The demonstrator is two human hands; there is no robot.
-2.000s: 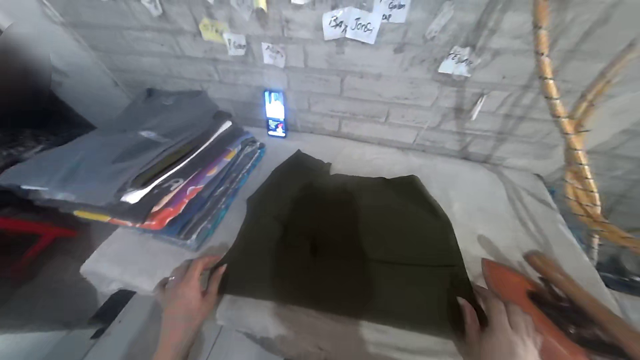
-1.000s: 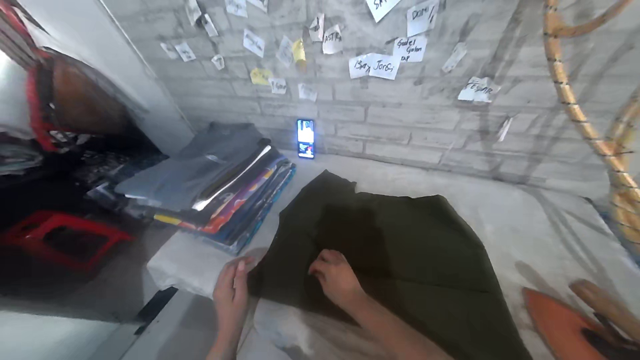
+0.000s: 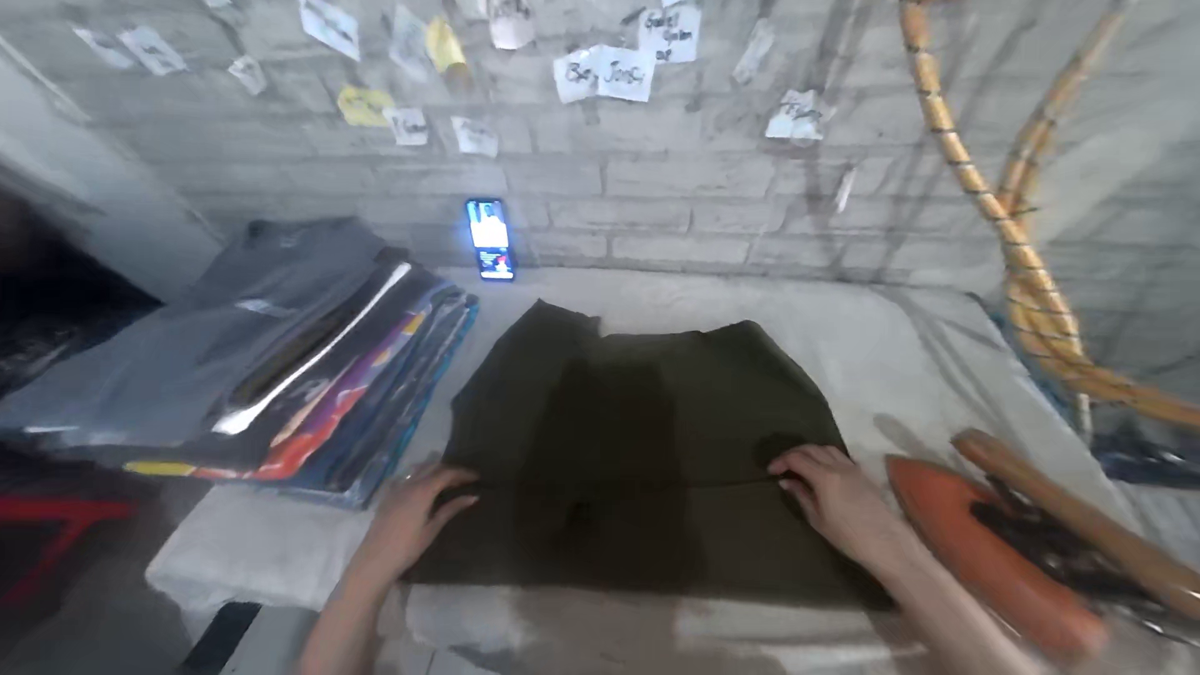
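A dark olive-green piece of cloth [image 3: 619, 412] lies spread on the pale covered table [image 3: 891, 366], with a fold or seam line running across it. My left hand [image 3: 412, 511] rests at its left edge, thumb and fingertips on the cloth at one end of that line. At the other end, my right hand [image 3: 830, 497] pinches the cloth near its right edge. An iron with an orange body [image 3: 984, 553] and a wooden handle [image 3: 1059, 516] lies on the table to the right of my right hand.
Folded garments in clear plastic [image 3: 272, 356] form a stack at the left. A lit phone [image 3: 491, 240] leans against the brick wall [image 3: 694, 206], where paper notes bear writing. A wrapped orange hose or cable [image 3: 1022, 253] hangs at right. A red object [image 3: 56, 534] is lower left.
My right hand has moved from the middle of the cloth to its right edge. The view has shifted. A line now crosses the cloth from hand to hand.
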